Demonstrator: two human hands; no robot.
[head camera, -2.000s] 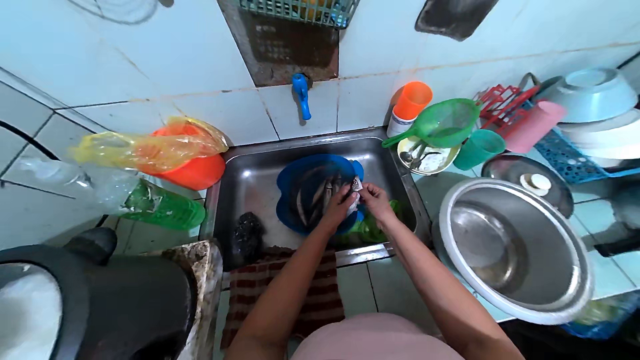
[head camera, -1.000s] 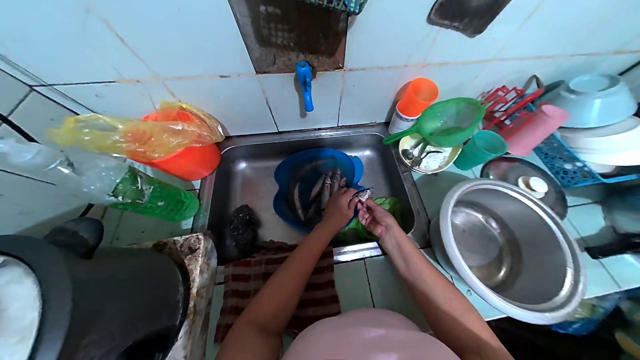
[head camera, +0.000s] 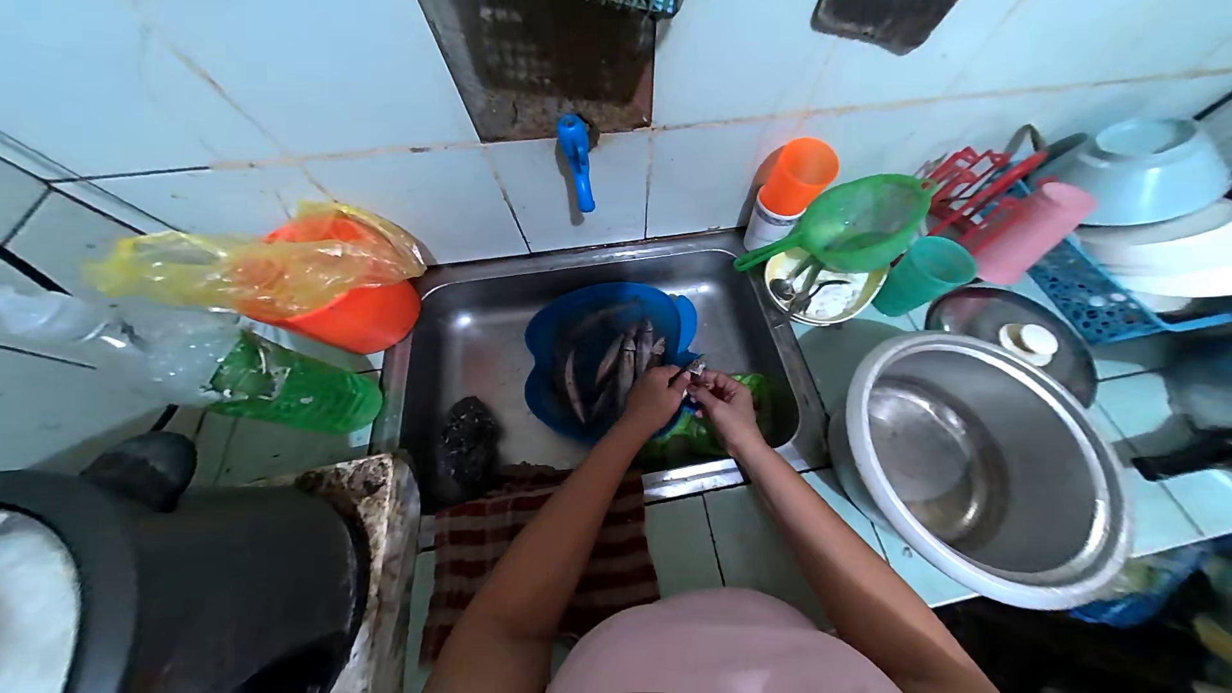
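Note:
Over the right edge of a blue plastic basin (head camera: 549, 385) in the steel sink (head camera: 462, 346), my left hand (head camera: 657, 397) grips a small fish (head camera: 695, 367), whose head end pokes up between my hands. My right hand (head camera: 724, 404) pinches the same fish from the other side, fingertips close to those of my left. Several slender whole fish (head camera: 626, 361) lie in the basin. Green plastic (head camera: 688, 441) is under and beside my right hand. A black plastic bag (head camera: 468, 445) rests in the sink's lower left corner.
A blue faucet (head camera: 577, 162) juts from the wall. Right of the sink are a green strainer (head camera: 869, 223) over a bowl with spoons (head camera: 835, 296) and a large aluminium pot (head camera: 1097, 568). An orange container (head camera: 371, 318) and green bottle (head camera: 298, 383) stand left; a striped cloth (head camera: 539, 544) hangs in front.
Both hands have shifted from over the basin's right part to its right edge since the earliest frame, staying close together around a fish.

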